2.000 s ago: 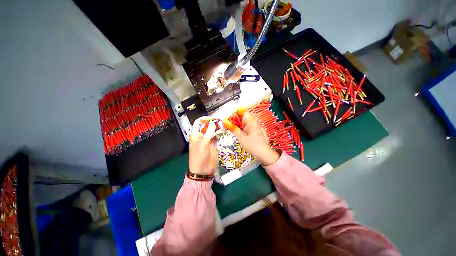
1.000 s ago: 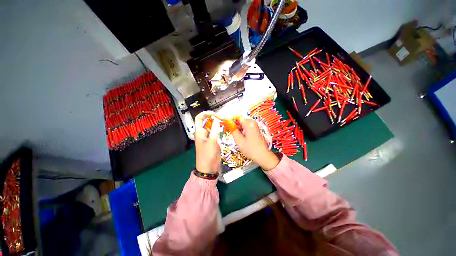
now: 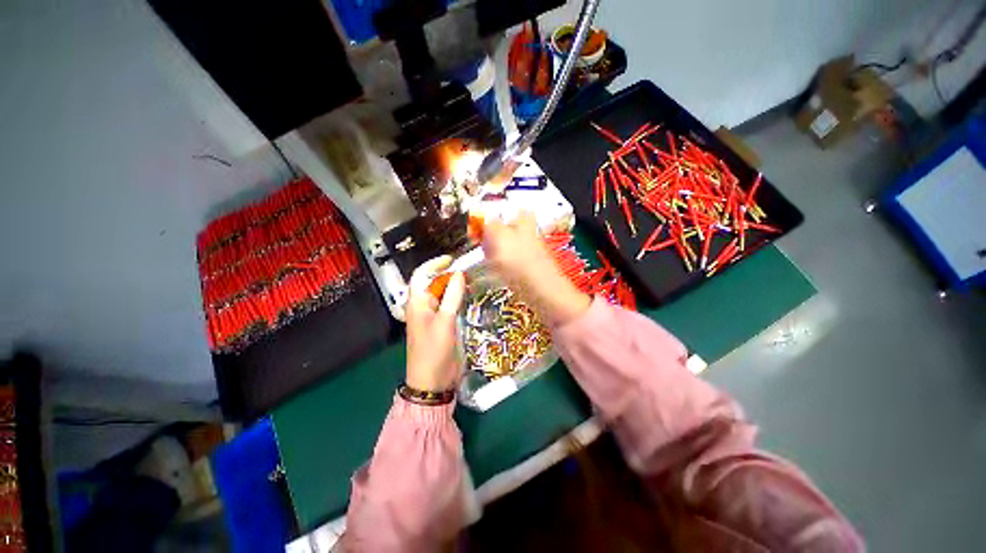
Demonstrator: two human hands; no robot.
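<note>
My right hand (image 3: 513, 246) reaches up to the lit die area of the crimping machine (image 3: 443, 178). Its fingertips are blurred by glare, with orange at the tips; what they hold cannot be made out. My left hand (image 3: 435, 313) is just above the left edge of the terminal bag, fingertips together, with an orange cot showing; whether it holds a small part is unclear. The open clear bag (image 3: 506, 333) is full of gold and silvery terminals. Loose red leads (image 3: 589, 275) lie right of the bag, partly behind my right forearm.
The left black tray (image 3: 308, 362) holds red leads in dense rows. The right black tray (image 3: 673, 283) holds scattered red leads with gold ends. A gooseneck lamp (image 3: 560, 92) arches over the die. A white label (image 3: 496, 392) sits at the bag's front edge. A cardboard box (image 3: 838, 108) is on the floor.
My hands have moved apart. My right hand has gone up and forward from above the bag to the die, while my left hand stays near the bag. More of the terminals now shows.
</note>
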